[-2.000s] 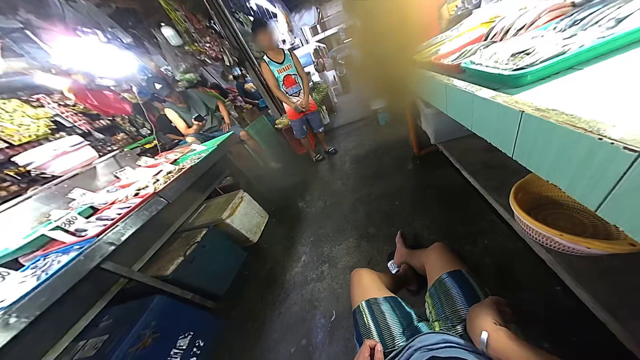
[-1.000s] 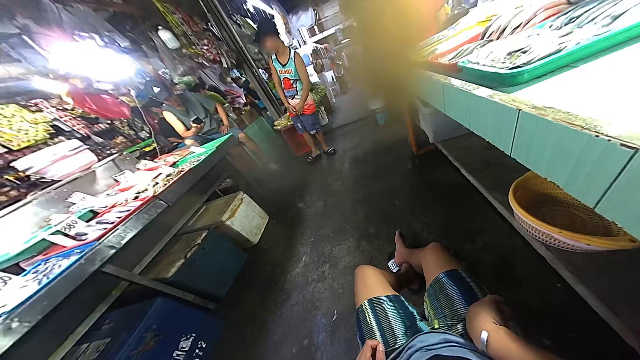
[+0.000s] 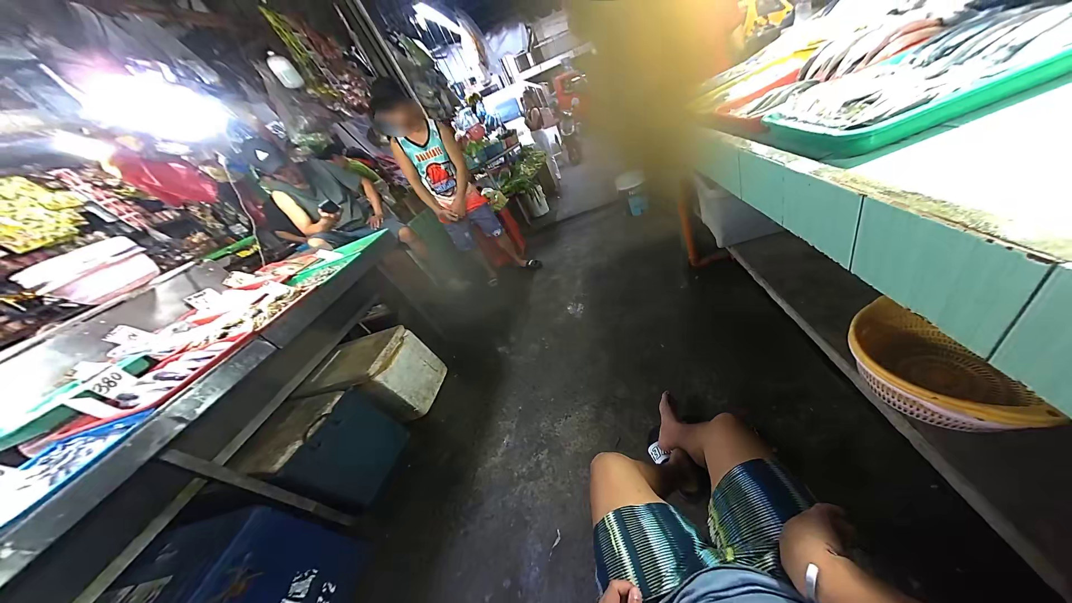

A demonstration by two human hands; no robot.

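Note:
My left hand (image 3: 621,592) shows only partly at the bottom edge, by the hem of my striped shorts (image 3: 641,540); what it holds, if anything, is cut off. My right hand (image 3: 821,526) rests on my thigh at the lower right, with a light band on that wrist. Its fingers are too dark to make out. Both my knees are bent, and a foot with a dark sandal (image 3: 659,452) shows between them.
At left, a metal-edged fish stall (image 3: 222,368) stands over a styrofoam box (image 3: 410,373) and blue coolers (image 3: 335,452). At right, a tiled counter (image 3: 913,251) bears a green fish tray (image 3: 888,134), with a yellow plastic basket (image 3: 938,368) beneath. A person (image 3: 435,167) stands ahead; another sits behind the stall.

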